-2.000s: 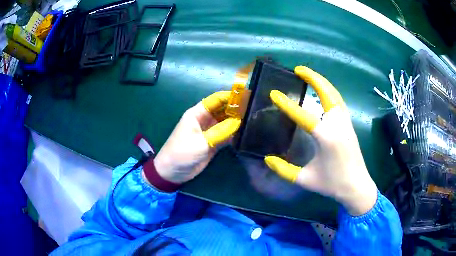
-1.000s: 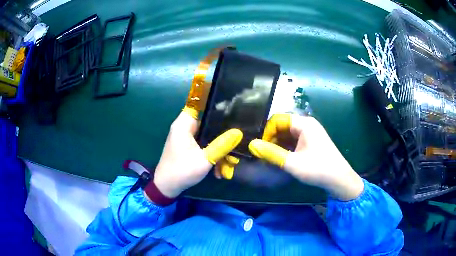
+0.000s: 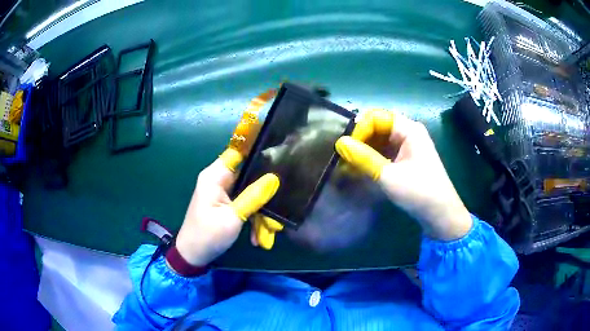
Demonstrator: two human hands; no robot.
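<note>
A dark glossy LCD panel with a black rim point(image 3: 299, 152) is held tilted above the green mat, with a pale reflection on its face. An amber flex cable point(image 3: 248, 123) curves from its upper left edge. My left hand point(image 3: 217, 203), in yellow finger cots, grips the panel's lower left side, thumb on the face and other fingers behind. My right hand point(image 3: 407, 168) has thumb and index finger together at the panel's upper right edge. Whether it pinches the panel or a film there cannot be told. The right hand's other fingers are mostly hidden.
Black panel frames point(image 3: 132, 97) lie at the left, near a blue bin point(image 3: 27, 123) with yellow items. White sticks point(image 3: 475, 74), a black tool point(image 3: 475, 129) and stacked clear blister trays point(image 3: 550, 142) are at the right. A pale shiny patch point(image 3: 336, 216) lies below the panel. White sheets are at lower left.
The panel has turned its face into view and now leans further right. My left hand has shifted its hold to the lower left side. My right hand has moved from the lower edge to the upper right edge.
</note>
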